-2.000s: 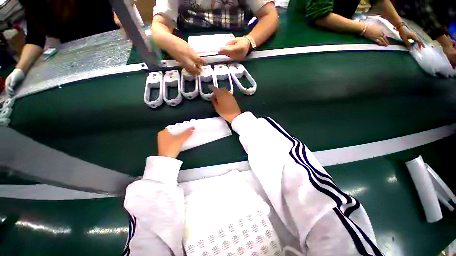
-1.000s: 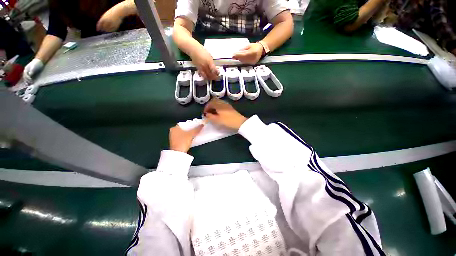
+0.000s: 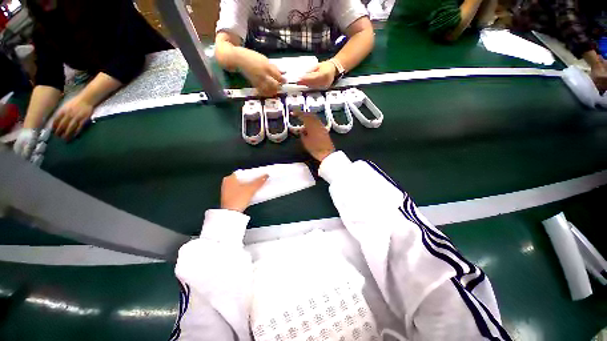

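My left hand (image 3: 237, 192) grips the left end of a white sticker sheet (image 3: 287, 182) above the green belt. My right hand (image 3: 316, 138) reaches forward with its fingertips at a white plastic housing (image 3: 295, 105) near the middle of a row. The hand partly covers this housing and its neighbour. Any small label at the fingertips is too small to see. Several oval housings stand side by side, including one at the row's left end (image 3: 252, 122) and a tilted one at the right end (image 3: 366, 108).
A co-worker's hands (image 3: 269, 76) hold a white sheet (image 3: 293, 68) across the belt. A grey post (image 3: 190, 50) rises left of them. Printed label sheets (image 3: 316, 313) lie on my lap. Rolled white sheets (image 3: 568, 256) lie at right.
My right hand went back to the sticker sheet and is now out at the housings again. The co-worker opposite has drawn a hand back from the housings to their sheet.
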